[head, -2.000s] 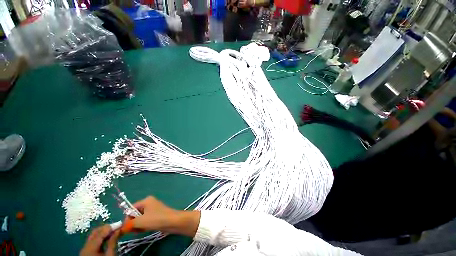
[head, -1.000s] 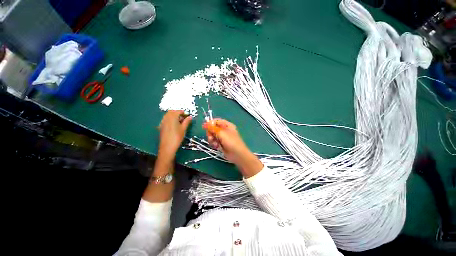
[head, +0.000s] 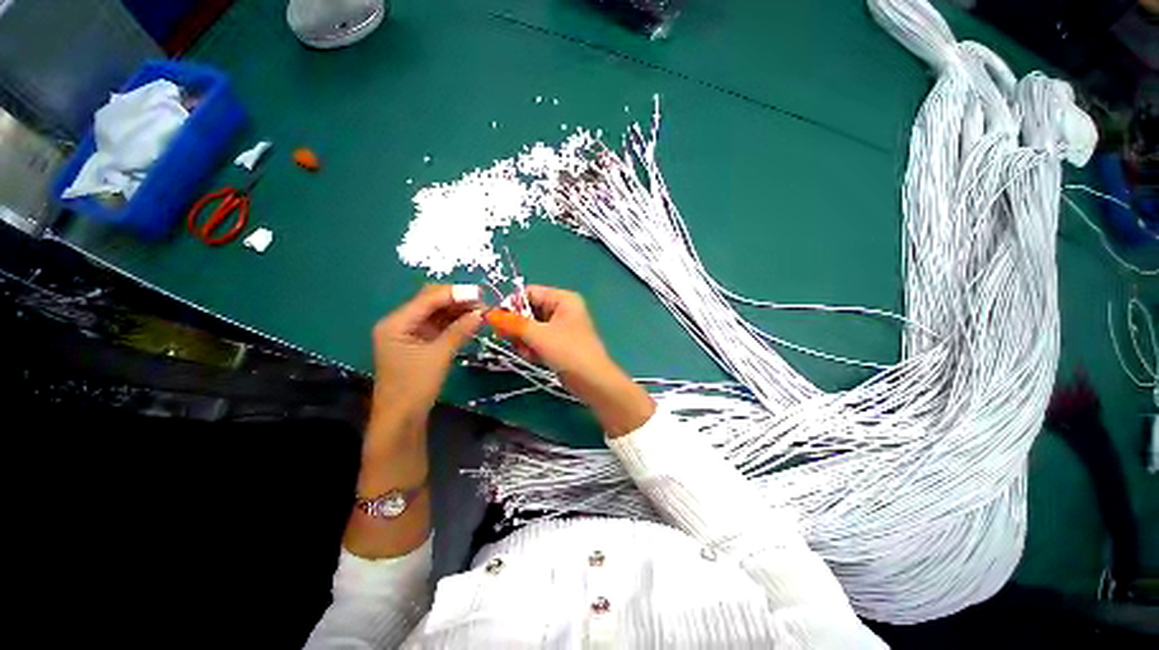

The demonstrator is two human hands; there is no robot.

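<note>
My right hand (head: 559, 337), with an orange finger cot, is closed on a few white cable ends (head: 515, 287) just below the pile of tiny white connector housings (head: 464, 222). My left hand (head: 422, 337), with a white wrap on a fingertip, meets the right hand at the cable ends. Its fingers are bent together; whether they hold a housing is too small to tell. A fan of white cables (head: 686, 279) ends at the pile. More cable ends (head: 521, 476) hang near my lap. The thick white cable bundle (head: 979, 279) curves down the right side.
A blue bin (head: 210, 133) with white cloth stands at the upper left. Red-orange scissors (head: 220, 216), an orange piece (head: 305, 159) and white scraps lie beside it. A round grey-white base (head: 334, 19) is at the top. A dark cable bunch (head: 1099, 470) lies far right.
My left hand has moved from the lower edge of the pile to meet my right hand. My right hand has shifted slightly left. The view tilted down earlier and has since moved only a little.
</note>
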